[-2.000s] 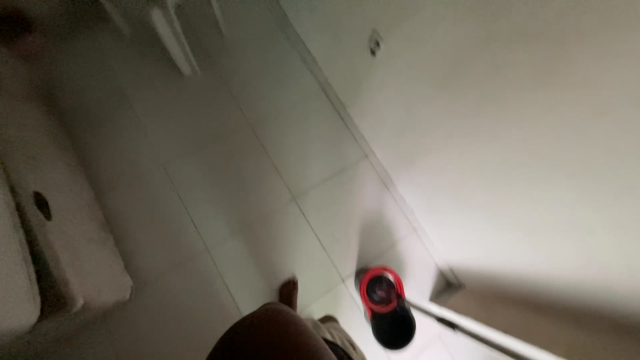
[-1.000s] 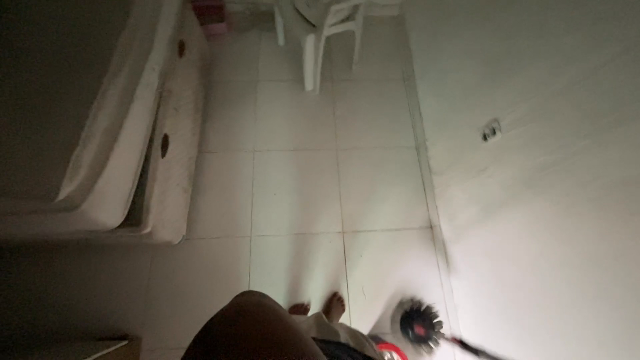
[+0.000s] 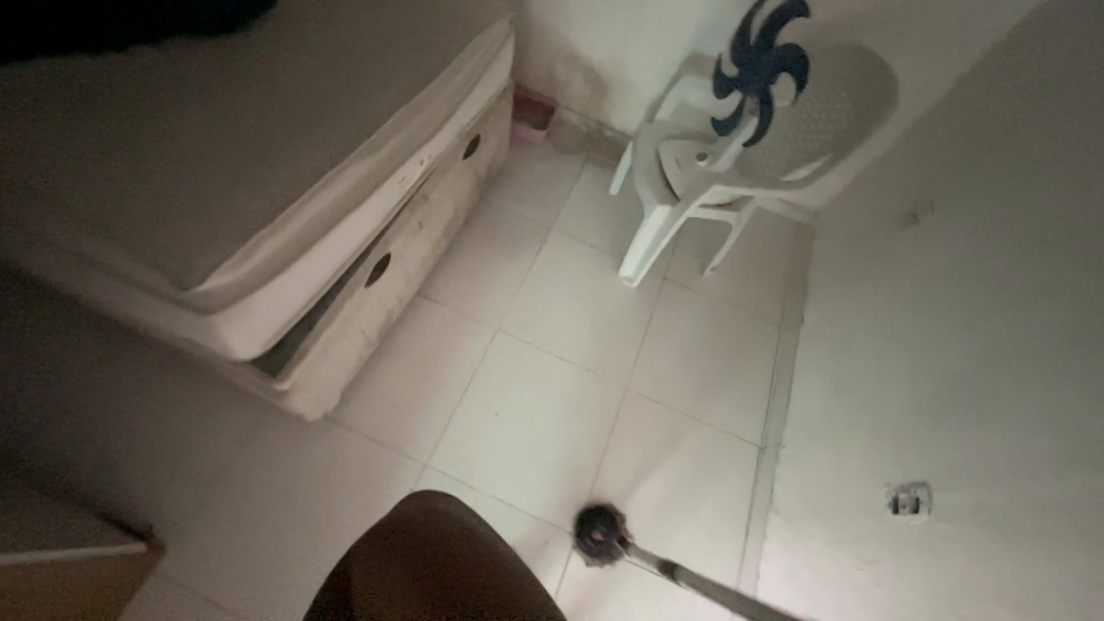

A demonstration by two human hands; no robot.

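A round dark brush head (image 3: 601, 535) on a long pole (image 3: 703, 591) shows at the bottom, right of centre, over the tiled floor. The pole runs out of the lower right edge, so whatever holds it is hidden. At the bottom centre is a bare limb, probably a bent knee (image 3: 431, 561), left of the brush. Neither my left hand nor my right hand can be made out.
A bed base with a mattress (image 3: 302, 276) fills the left. At the back stands a white plastic armchair (image 3: 651, 233) with a dark-bladed fan (image 3: 759, 73). A socket (image 3: 908, 500) sits in the right wall. A wooden furniture edge (image 3: 78, 561) is at lower left.
The view has swung up to the chair and fan. The brush head now shows left of its place one second ago, and the red-rimmed thing beside it is out of view.
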